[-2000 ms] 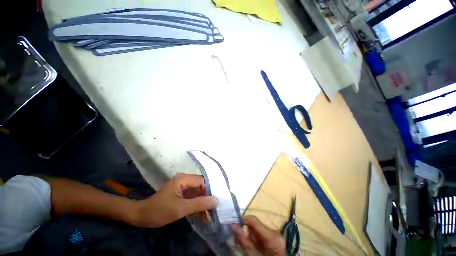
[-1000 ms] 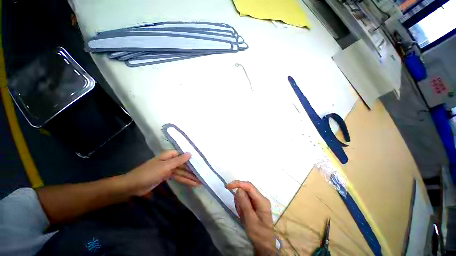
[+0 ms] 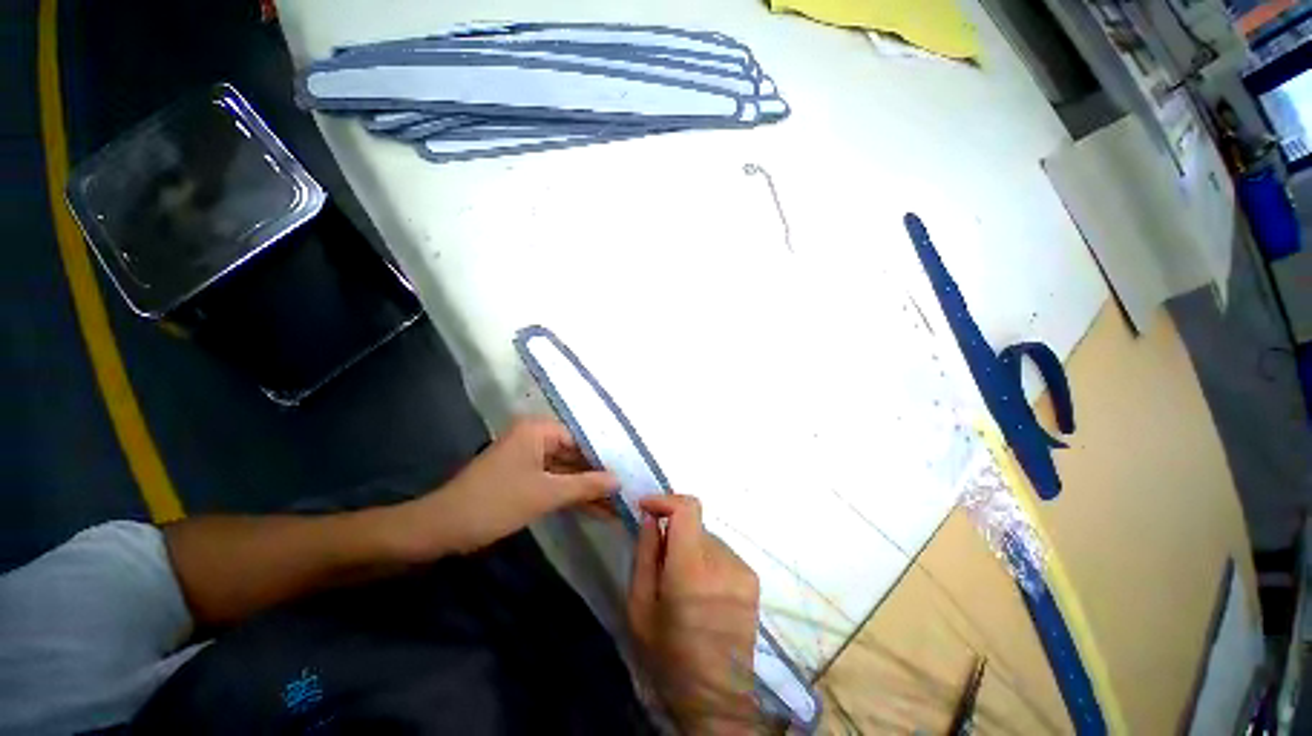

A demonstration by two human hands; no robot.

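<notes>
A long fabric band [image 3: 586, 398], pale side up with a grey-blue edge, lies slanting across the near table edge. My left hand [image 3: 535, 482] holds its left edge near the middle, thumb on the pale side. My right hand [image 3: 694, 597] has thumb and forefinger pinched together over the band, close to my left fingertips. The right hand covers part of the band; its lower rounded end shows beyond the hand. A needle or thread in the right fingers cannot be made out.
A stack of bands [image 3: 533, 89] lies at the far left, a thread scrap [image 3: 773, 201] nearer. Navy bands [image 3: 961, 319], a crinkled clear bag [image 3: 1003, 511] and a yellow strip [image 3: 1068, 604] lie right. Dark scissors [image 3: 968, 699] are cut off below. A lidded bin [image 3: 202, 201] stands left.
The band, bent in my fingers earlier, now lies straighter. My right hand has moved up along it to beside my left hand. The view has shifted, and the scissors are now mostly out of frame.
</notes>
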